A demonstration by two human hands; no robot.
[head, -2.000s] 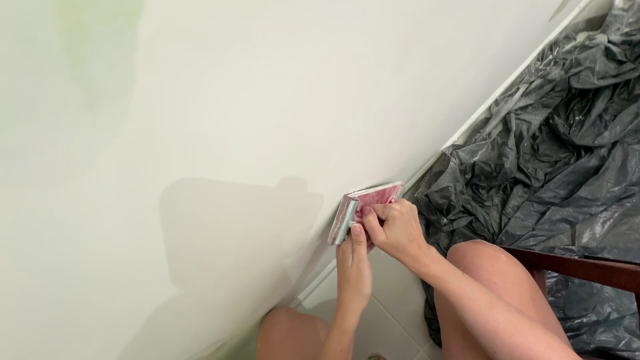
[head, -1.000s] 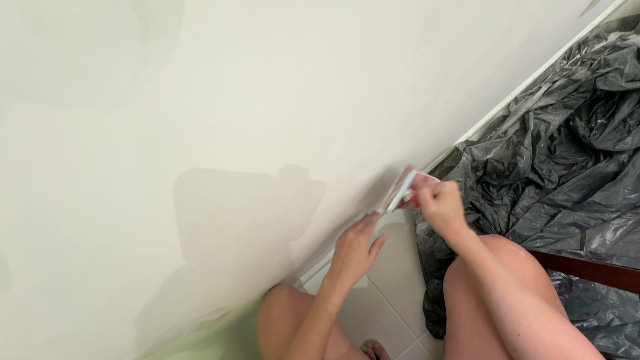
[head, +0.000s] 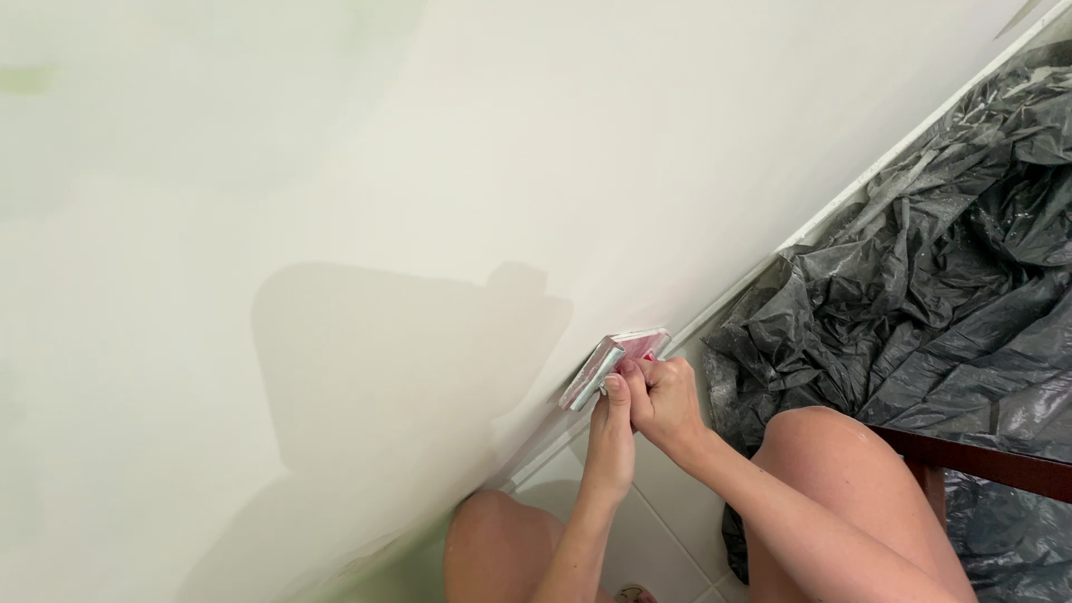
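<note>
A hand sander with a pinkish-red face and pale metal clamp edges (head: pixel 596 373) rests against the lower part of the white wall (head: pixel 502 193), just above the baseboard. It may be a sanding block; its exact kind is hard to tell. My right hand (head: pixel 666 400) is closed around its red handle side. My left hand (head: pixel 614 423) is beside the right one, its thumb up against the near metal edge and its fingers mostly hidden behind. White dust or paint smears cover the tool's edges.
Crumpled black plastic sheeting (head: pixel 904 327) covers the floor at right, along the white baseboard (head: pixel 871 180). A dark wooden rail (head: pixel 988 465) lies by my right knee. Pale floor tiles (head: pixel 653 536) show between my legs. Greenish patches mark the wall, and my shadow falls on it.
One second ago my left hand was apart from the tool, touching near the wall, and my right hand alone held it. Now both hands are together at the tool, lower on the wall.
</note>
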